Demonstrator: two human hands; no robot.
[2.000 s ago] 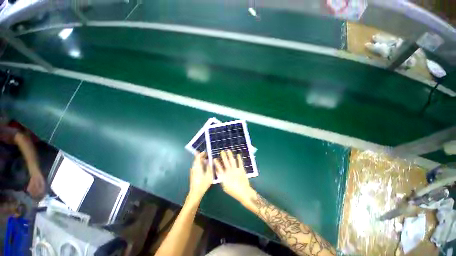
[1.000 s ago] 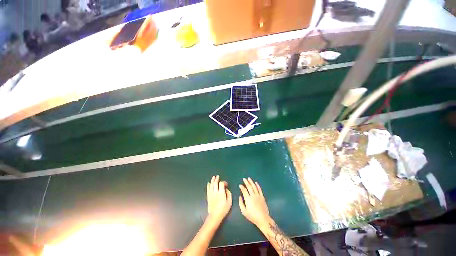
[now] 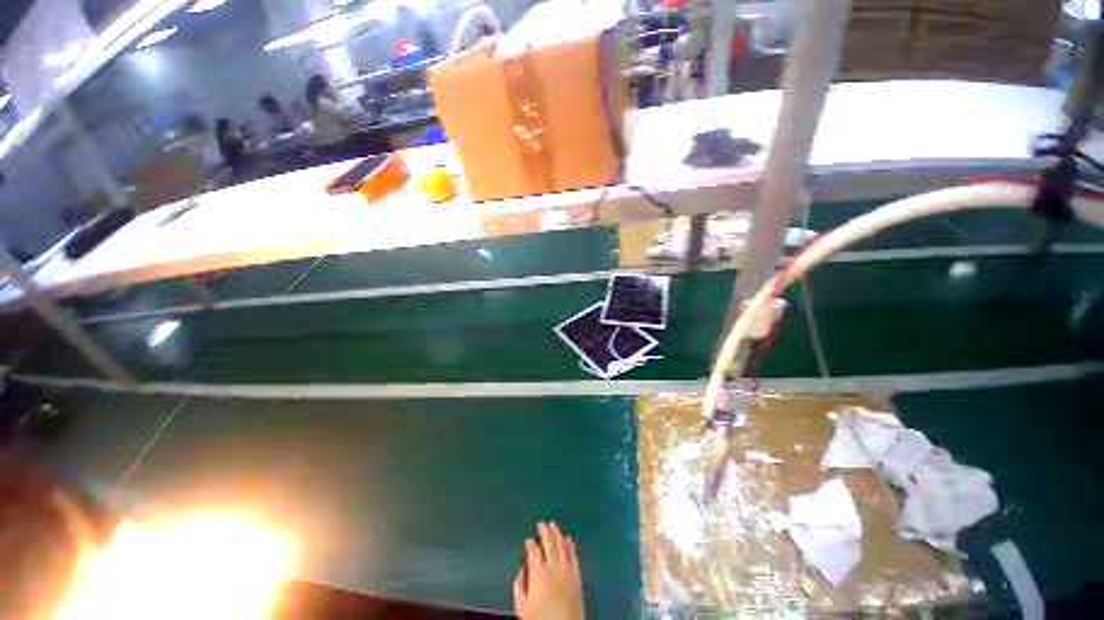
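My right hand (image 3: 551, 578) is at the bottom edge, palm down over the green bench (image 3: 400, 484), with fingers apart and nothing in it; its wrist is cut off. My left hand is out of the picture. Two dark solar panels lie across the pale rail: one upright rectangle (image 3: 637, 299) overlaps or touches a tilted one (image 3: 593, 339). A thin white cable lies on and beside the tilted panel.
The brown film-covered board (image 3: 757, 551) at right holds crumpled white rags (image 3: 827, 529) and a nozzle tool (image 3: 717, 454) under a thick pale hose (image 3: 872, 224). A grey post, white shelf with cardboard box (image 3: 529, 121), and bright glare at lower left also show.
My hands have left the panels, which now lie beyond the rail. The view has tilted up. My left hand has gone out of the picture; my right hand sits lower in it.
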